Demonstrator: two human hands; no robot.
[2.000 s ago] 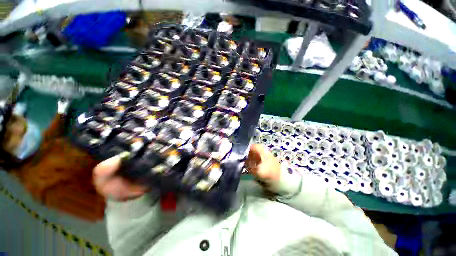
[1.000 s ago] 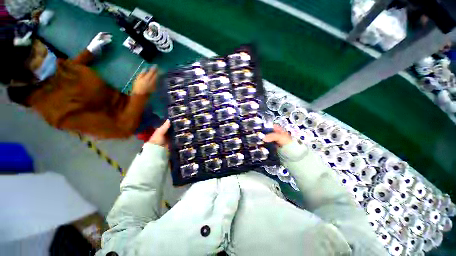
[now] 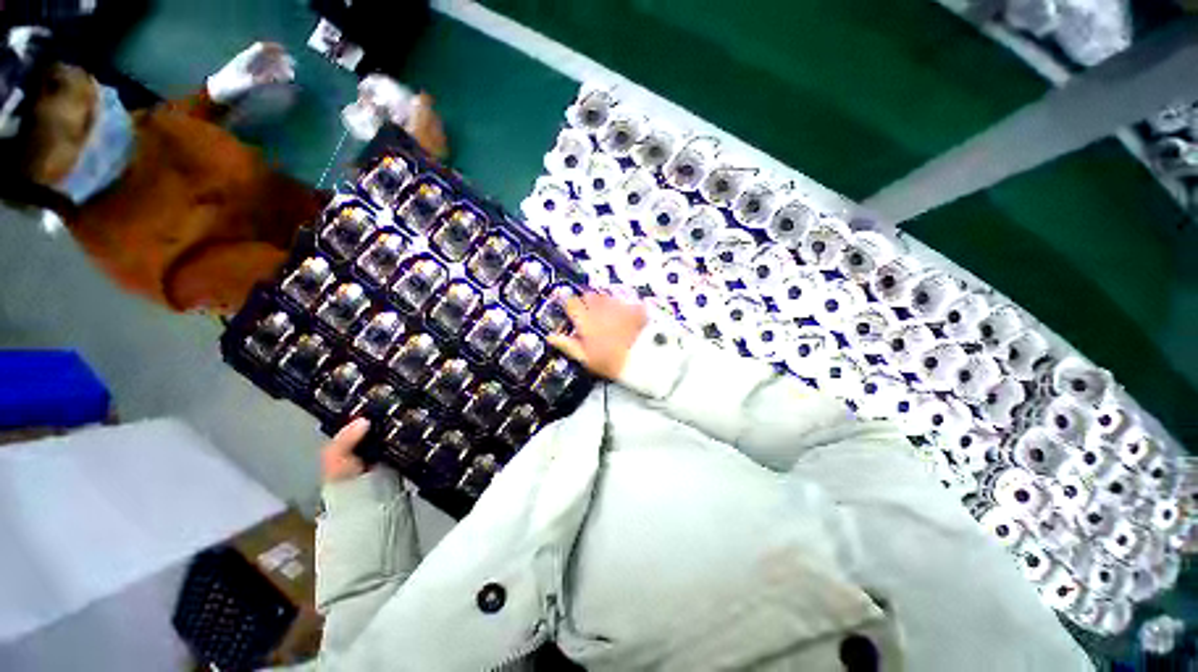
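Observation:
A black blister tray (image 3: 418,315) is held in front of my body, tilted diagonally. Shiny silver insert parts with copper glints fill the pockets that I can see. My left hand (image 3: 346,450) grips the tray's lower left edge. My right hand (image 3: 602,334) grips the right edge, its fingers over the rim. Only part of each hand shows past the sleeves. Rows of white round housings (image 3: 788,282) with dark centres lie on the green bench to the right of the tray.
A person in a brown jacket (image 3: 197,210) and mask works at upper left, near a black fixture (image 3: 375,33). A grey upright (image 3: 1038,138) crosses the upper right. At lower left are a blue bin (image 3: 50,389), a white surface (image 3: 125,505) and a cardboard box holding another black tray (image 3: 234,610).
The tray came down from a raised, blurred position and has now turned to a diagonal, further left. Both hands still hold it. The view has shifted, showing more housings and the box at lower left.

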